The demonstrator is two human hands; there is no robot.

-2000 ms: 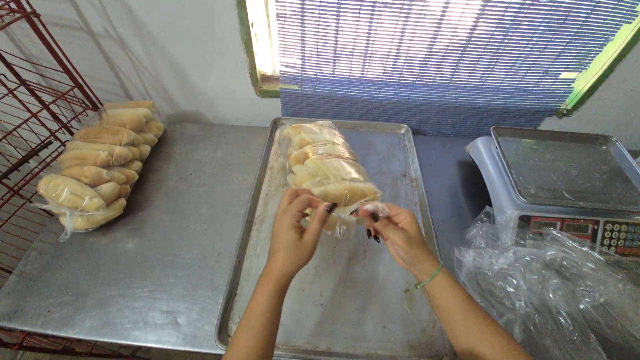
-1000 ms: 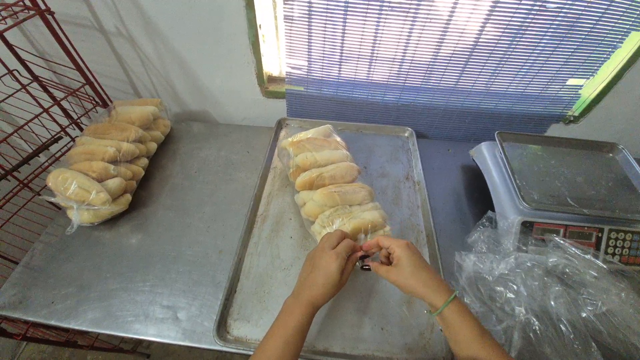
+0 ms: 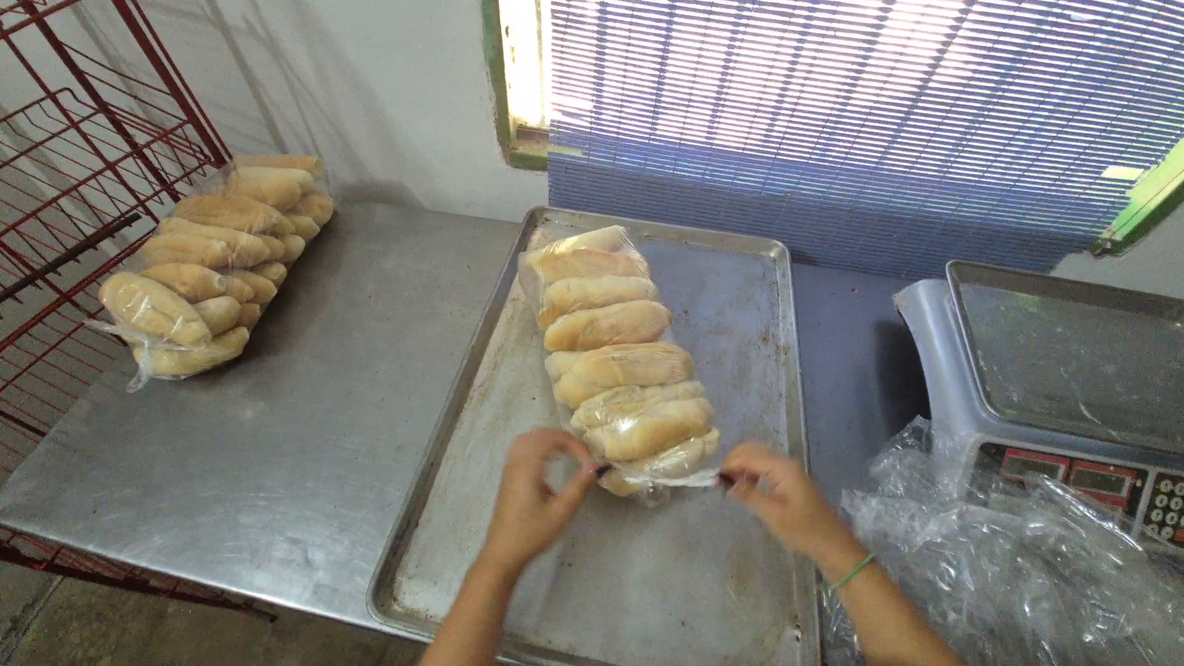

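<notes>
A clear plastic bag of bread rolls lies lengthwise on a metal baking tray, its gathered mouth toward me. My left hand pinches the left end of the twisted plastic at the mouth between thumb and forefinger. The right end of that plastic is pinched by my right hand, which has a green band at the wrist. The plastic looks stretched between the two hands; whether it is knotted cannot be told. A second bag of bread rolls lies at the left, apart from both hands.
The tray rests on a metal table. At the right stands a digital scale, with a heap of clear plastic bags in front of it. A red wire rack borders the table's left side, and a blue slatted blind hangs behind.
My hands, close together at the bag's mouth one second ago, have moved apart, each with an end of the plastic. The bag lies flatter on the tray than two seconds ago.
</notes>
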